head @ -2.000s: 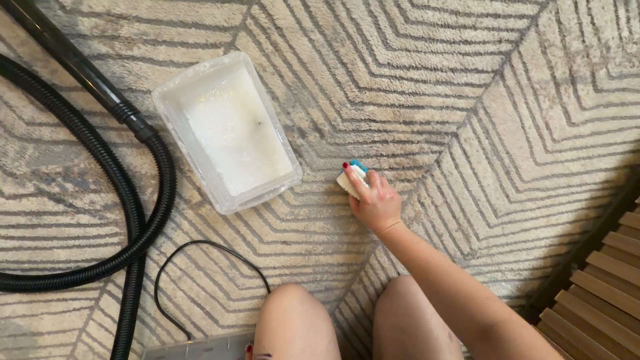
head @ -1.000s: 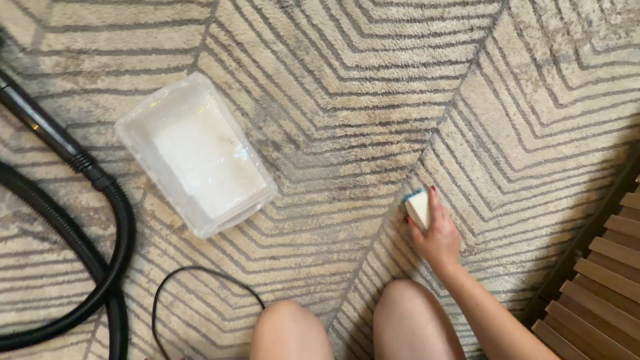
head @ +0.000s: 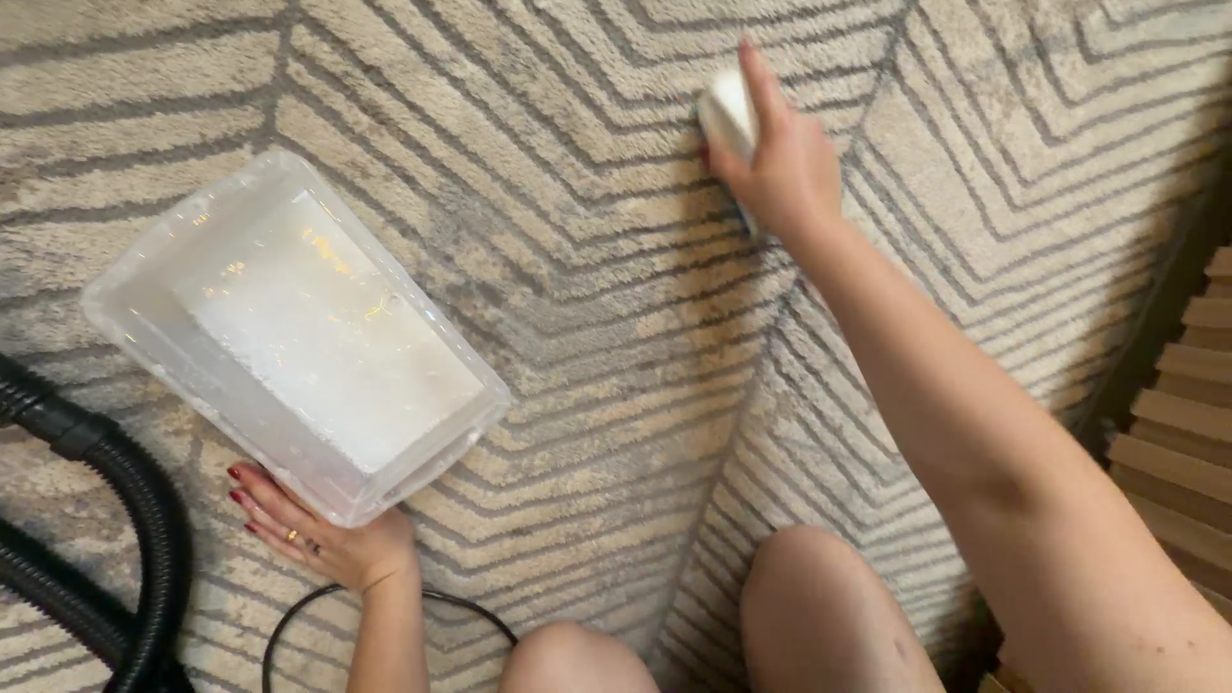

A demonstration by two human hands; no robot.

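Observation:
My right hand (head: pixel 784 159) grips a white scrub brush (head: pixel 730 111) with a bluish edge, low over or on the patterned carpet (head: pixel 597 404) at the upper middle. Its bristles are hidden beneath it. My left hand (head: pixel 327 539) rests on the carpet at the lower left, palm down with fingers apart, partly under the near corner of a clear plastic tub (head: pixel 438 346). Whitish, foamy liquid (head: pixel 318 337) lies in the tub. Nothing shows held in the left hand.
A black corrugated vacuum hose (head: pixel 159 520) curves along the left edge. A thin black cable (head: pixel 274 635) loops behind my left wrist, near my knees. Brown slatted furniture (head: pixel 1179 414) stands at the right edge.
My left hand has come into view beside the tub. My right hand, with the brush, has moved forward across the carpet, away from my knees.

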